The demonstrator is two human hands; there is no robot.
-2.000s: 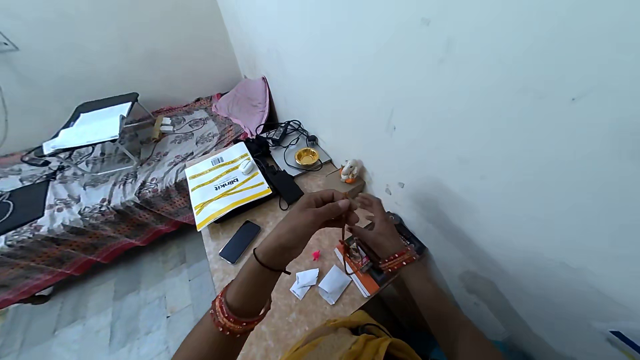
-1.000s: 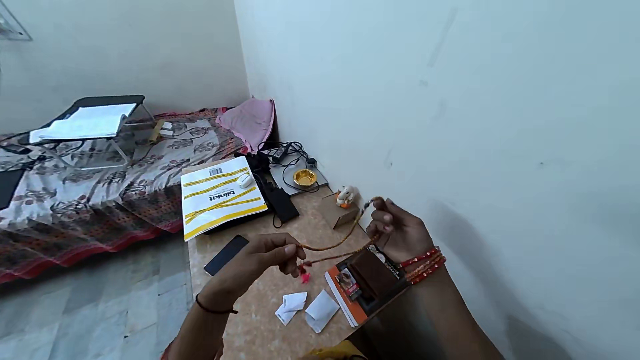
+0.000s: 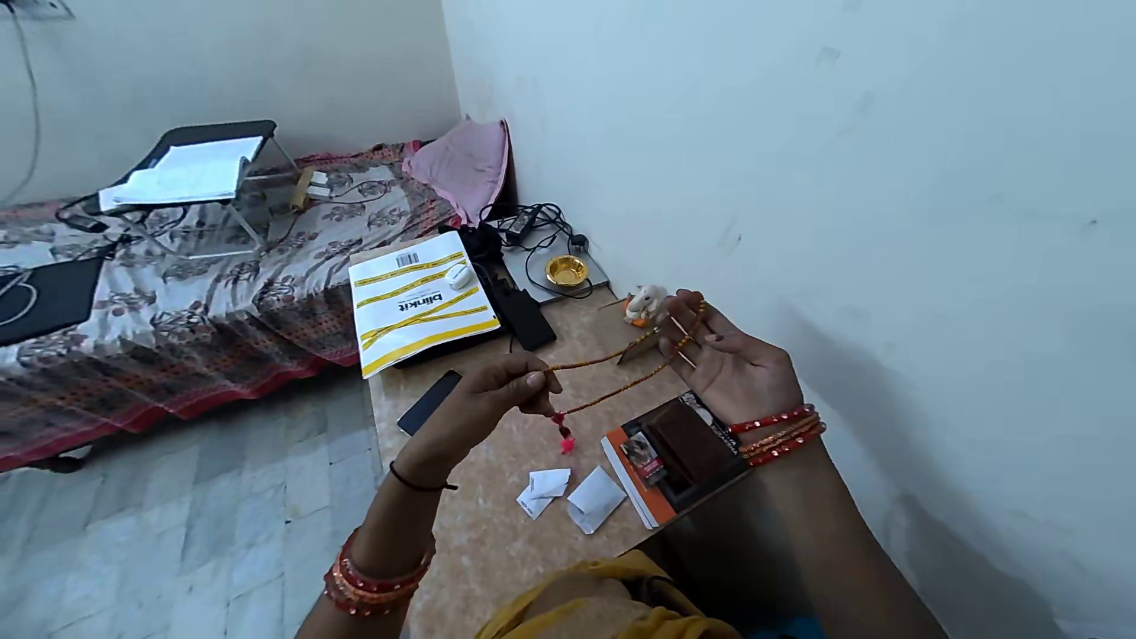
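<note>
A string of small brown beads (image 3: 621,390) with a pink tassel (image 3: 567,444) stretches as a loop between my two hands above the table. My left hand (image 3: 510,386) pinches the tassel end between thumb and fingers. At the other end, my right hand (image 3: 723,351) has its palm turned up, with the loop passing over its raised fingers. Below the right hand lies a book (image 3: 643,510) with a brown wallet (image 3: 692,444) and a small packet on top. Folded white papers (image 3: 596,499) rest left of the book.
A dark phone (image 3: 429,401) lies near the table's left edge. Behind it are a white and yellow mailer (image 3: 426,306), a black case (image 3: 526,319), tangled cables and a golden bowl (image 3: 566,271). A small elephant-headed figurine (image 3: 644,304) stands by the wall. The bed (image 3: 222,293) holds a folding stand.
My hands were close together two seconds ago and are now apart with the beads stretched between them. My right hand has turned palm up and its fingers have spread since one second ago.
</note>
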